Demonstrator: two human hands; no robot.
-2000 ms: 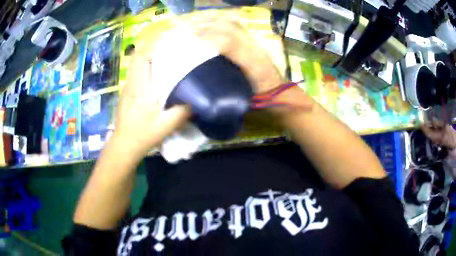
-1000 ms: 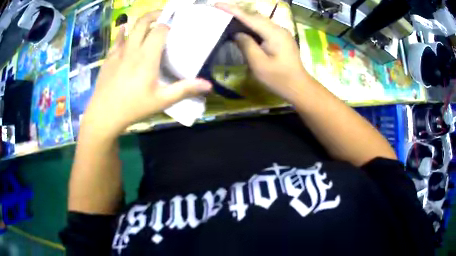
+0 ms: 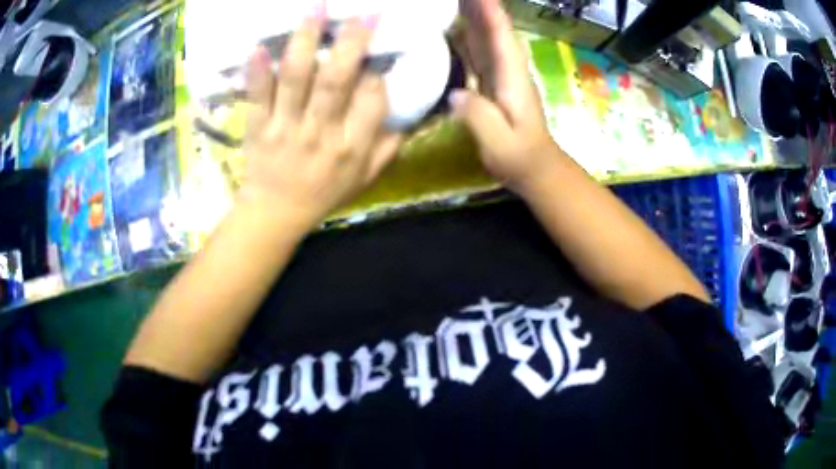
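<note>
The white housing (image 3: 417, 78) lies at the top centre on the yellow nest (image 3: 412, 174), partly washed out by glare. A dark edge shows on its right side. My left hand (image 3: 316, 137) lies flat over the white part left of the round head, fingers spread and pointing away from me. My right hand (image 3: 504, 110) is upright along the right side of the housing, fingers extended and thumb towards it. Whether it touches the housing is hard to tell. The far end of the housing is lost in glare.
A black power driver (image 3: 660, 35) and screw feeders (image 3: 683, 69) are at the upper right. White-and-black units (image 3: 775, 96) stand at the right. A blue crate (image 3: 683, 229) with units is below the bench's right edge. Printed sheets (image 3: 145, 137) cover the bench left. A black box (image 3: 23, 220) is far left.
The housing was tilted up in both hands with its black cone and red wires showing; now it lies white side up on the nest. My left hand has flattened over it, and my right fingers have straightened.
</note>
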